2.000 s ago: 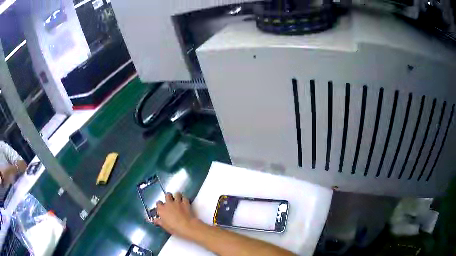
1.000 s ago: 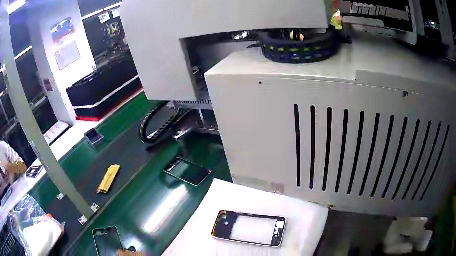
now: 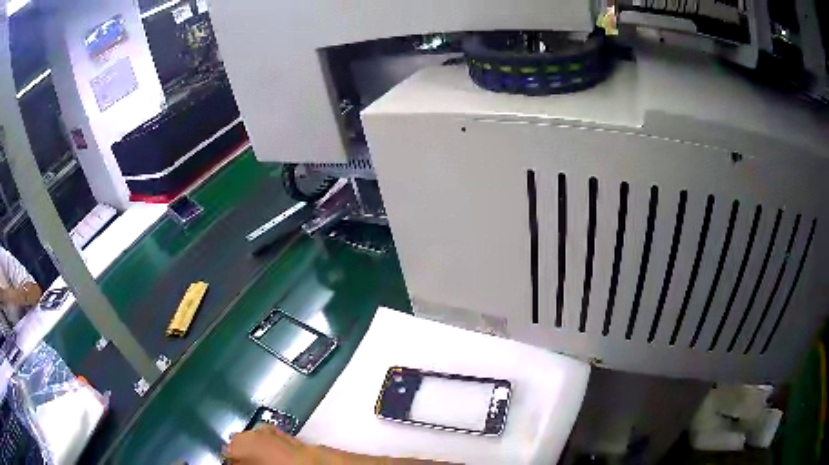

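Note:
A black phone middle frame (image 3: 396,400) with a thin bright rim and yellow-orange edging at its left end lies on the white foam sheet (image 3: 536,381). Another middle frame (image 3: 317,352) lies on the green conveyor belt (image 3: 218,386), left of the sheet. My right hand (image 3: 264,447) reaches in low at the bottom edge, over the near end of a third middle frame (image 3: 277,417) on the belt. Its fingertips are partly cut off and blurred, so its grip is unclear. My left hand is out of the picture.
A grey-white machine housing (image 3: 445,218) with black slots stands right, behind the sheet. A further frame (image 3: 359,240) lies beneath the machine. A yellow strip (image 3: 187,309), a slanted post (image 3: 77,263) and a clear bag (image 3: 59,400) are left. A person's arm (image 3: 20,292) shows far left.
The frames on the belt have shifted up and right, towards the machine. My right hand went off the upper frame to the bottom edge and now reaches over another frame. The frame on the sheet stays.

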